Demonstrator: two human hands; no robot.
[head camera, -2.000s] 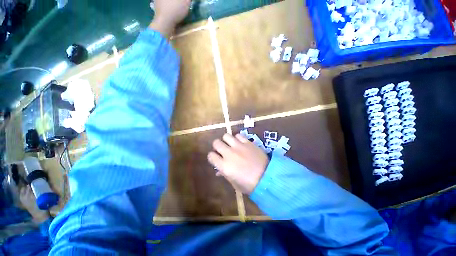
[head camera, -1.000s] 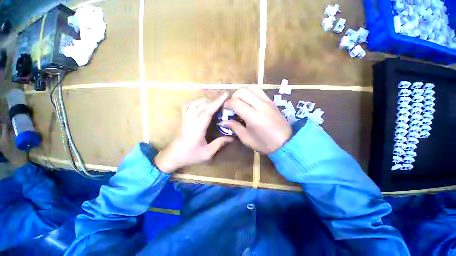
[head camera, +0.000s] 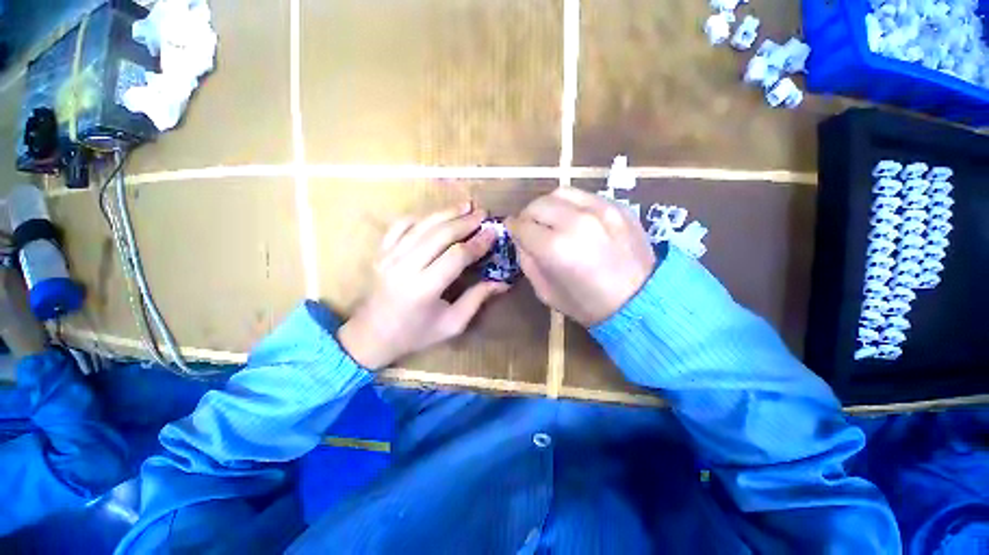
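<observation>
A dark round fixture (head camera: 500, 260) with white bits in its middle lies on the brown bench top, partly hidden between my hands. My left hand (head camera: 418, 284) is at its left side, fingertips and thumb against it. My right hand (head camera: 586, 255) is at its right side with fingers bent together; whether a small piece is between the fingertips is hidden. Several loose white plastic housings (head camera: 675, 230) lie on the bench just right of my right hand, one of them (head camera: 620, 176) slightly farther away.
A black tray (head camera: 846, 260) at right holds white parts in close columns. A blue bin (head camera: 840, 67) heaped with white parts is at upper right, a white cluster (head camera: 776, 67) beside it. At left are a control box (head camera: 92, 76), white crumpled cloth (head camera: 179, 60), cables and a blue-ended cylinder (head camera: 46, 263).
Two seconds ago my left arm reached far forward; it came back to the fixture beside my right hand. Since one second ago my right hand's fingers have closed in and more of the fixture shows.
</observation>
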